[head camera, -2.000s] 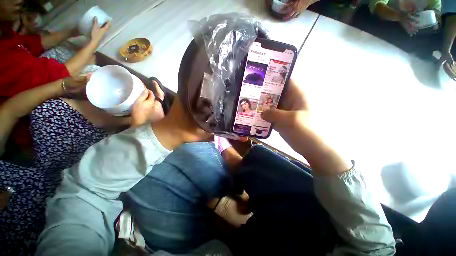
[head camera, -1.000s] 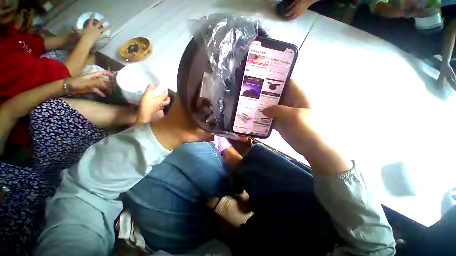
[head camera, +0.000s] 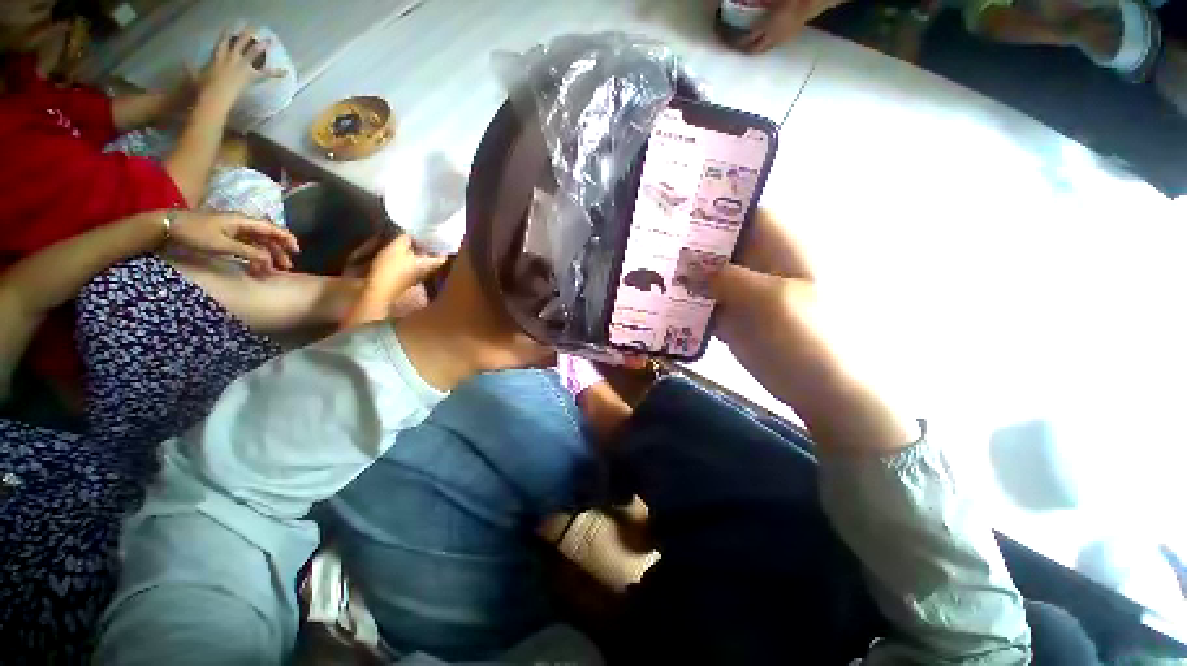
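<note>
My right hand (head camera: 755, 293) holds an upright smartphone (head camera: 687, 234), its thumb over the lit screen, which shows a pink and white grid of pictures. My left hand (head camera: 484, 325) reaches behind a dark round item (head camera: 501, 195), perhaps a bowl or tub, and holds it up above my knees. Its fingers are hidden behind the item. Crinkled clear plastic (head camera: 586, 111) covers the item's upper and middle part. The phone stands in front of the item's right side.
A white table (head camera: 898, 260) spans the far side and right. A person's hand (head camera: 401, 271) at left is by a white bowl (head camera: 427, 202). A yellow-brown round item (head camera: 352, 128) lies beyond. A person in red (head camera: 78, 169) handles a white tub (head camera: 267, 78). Other hands show along the top edge.
The pictures on the phone screen have changed. My hands and the dark round item stay put. The neighbour's white bowl has moved right onto the table, and that person's farther hand has come off it.
</note>
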